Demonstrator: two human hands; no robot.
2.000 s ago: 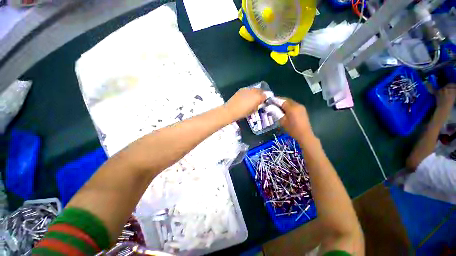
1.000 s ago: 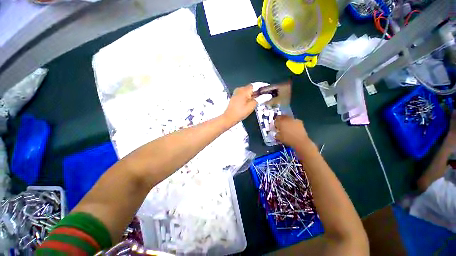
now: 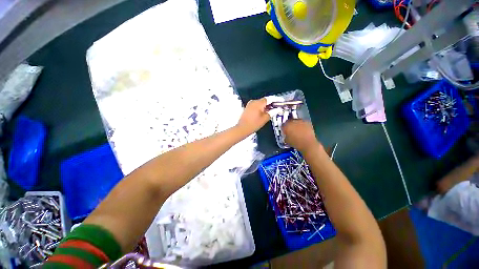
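A small clear container (image 3: 280,137) with pale fittings stands on the dark green bench. My left hand (image 3: 256,114), with white covers on its fingers, holds a slim, shiny, dark-tinted tubed piece (image 3: 286,104) over the container's far part. My right hand (image 3: 299,134) reaches into the container's near part, just below the held piece; its fingertips are hidden, so its grip cannot be told. A blue tray (image 3: 297,197) heaped with thin-stemmed dark red and silver pieces lies beneath my right forearm.
A white bag (image 3: 152,79) with small fittings covers the left middle. A white tray (image 3: 249,231) of pale fittings lies nearer. Metal tubes (image 3: 34,223) fill a tray at lower left. A yellow-and-blue fan (image 3: 310,21) stands at the back. Another person's forearm (image 3: 458,174) shows at right.
Since two seconds ago, my hands have moved apart, and a slim dark-tinted piece shows in my left hand. My right hand has moved down into the container. The whole view has shifted slightly.
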